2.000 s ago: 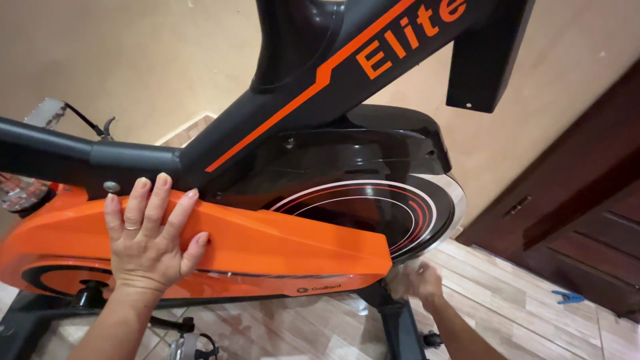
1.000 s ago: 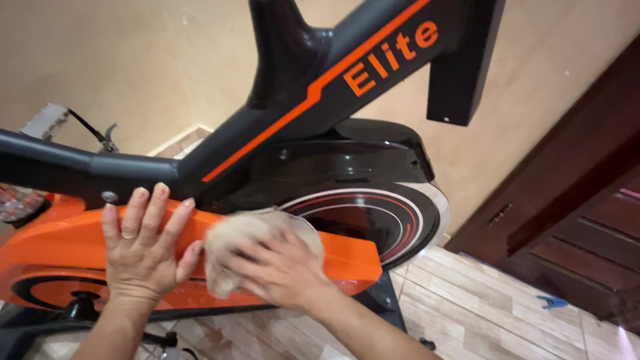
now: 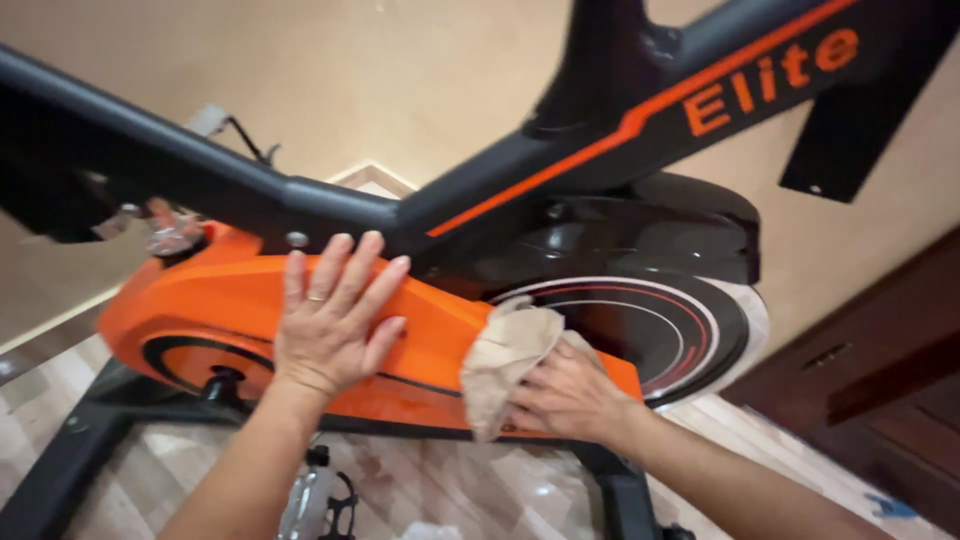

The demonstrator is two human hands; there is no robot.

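An exercise bike with an orange chain guard and a black frame tube fills the view. My left hand lies flat on the guard with its fingers apart, a ring on one finger, its fingertips near the frame tube. Farther right, my right hand presses a beige cloth on the guard's front part. Just beyond that hand is the black flywheel with white and red rings, under a glossy black cover. A pedal hangs below the guard.
Black base bars of the bike rest on the wood-look floor. A beige wall stands behind. At the right are a dark wooden door and a small blue object on the floor.
My right hand was low by the guard's front end, then with the cloth at the guard's middle; now it is farther forward on it. My left hand stays on the guard. The view has shifted.
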